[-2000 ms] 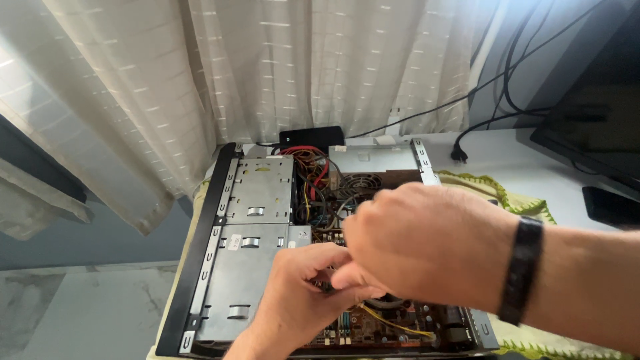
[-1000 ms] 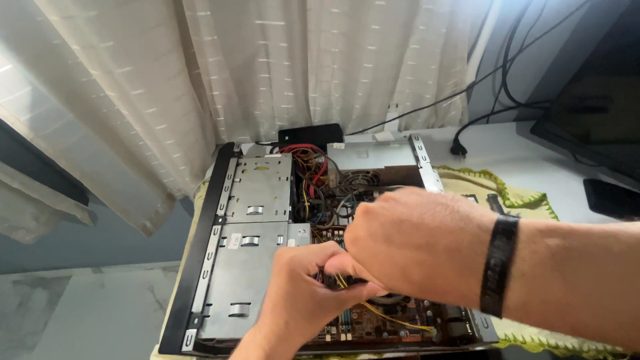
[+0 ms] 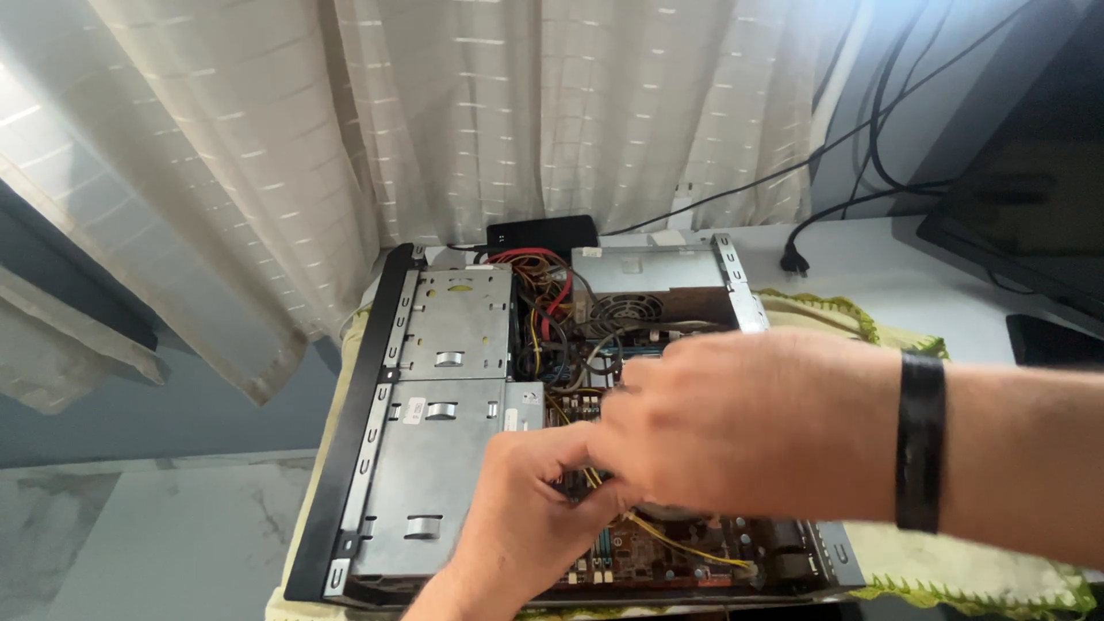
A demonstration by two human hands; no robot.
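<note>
An opened desktop computer case (image 3: 431, 474) lies on its side, with metal drive bays at the left and a brown motherboard (image 3: 638, 552) at the lower right. My left hand (image 3: 535, 500) is over the board, thumb and fingers pinched around a yellow-and-black cable (image 3: 681, 545) that runs to the board's lower right. Against its fingertips is my right hand (image 3: 733, 423), curled, a black band on its wrist; what its fingers hold is hidden. Behind the hands are the power supply (image 3: 647, 272) with its fan and a bundle of red, yellow and black wires (image 3: 548, 293).
Under the case lies a pale yellow cloth (image 3: 966, 561) with a green crocheted edge. A black box (image 3: 542, 233) stands behind the case by the curtain (image 3: 604, 112). To the right are a power plug (image 3: 793, 259) on the white table and a dark monitor (image 3: 1035, 190).
My right hand stays close to my left, with its wrist band now slightly farther left than two seconds ago. Both hands remain over the motherboard.
</note>
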